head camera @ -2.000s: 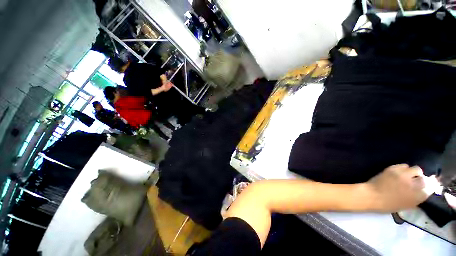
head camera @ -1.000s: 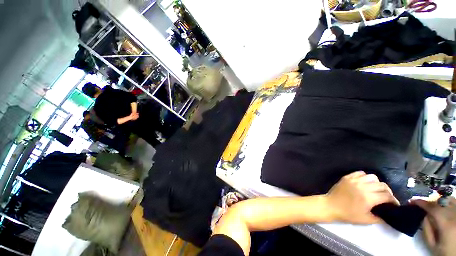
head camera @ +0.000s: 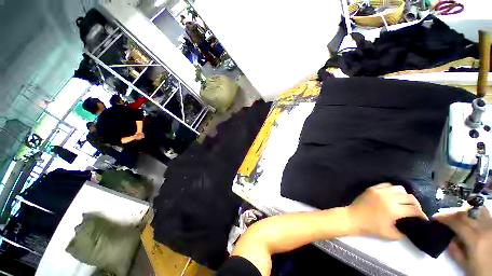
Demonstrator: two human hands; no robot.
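Note:
A large black garment piece (head camera: 367, 135) lies flat on the white table, left of the sewing machine head (head camera: 458, 143). My left hand (head camera: 385, 211) holds the garment's near edge, close to the presser foot area (head camera: 458, 191). A small black flap (head camera: 429, 235) of cloth sticks out between my two hands. My right hand (head camera: 468, 232) is at the right, below the machine head, with its fingers on the cloth at the foot. Its fingertips are partly hidden by the machine parts. The needle itself cannot be made out.
A heap of black cloth (head camera: 202, 186) hangs beside the worn yellowish table edge (head camera: 259, 145). More black cloth (head camera: 404, 48), a wicker basket (head camera: 377, 13) and red-handled scissors (head camera: 449, 7) lie at the back. A person in black (head camera: 116, 126) stands at the left. An olive bundle (head camera: 102, 242) lies on another table.
Since two seconds ago, the view has shifted right, showing the machine head and my right hand. My left hand has moved from a raised white-and-black item to the garment edge. Little differs from one second ago.

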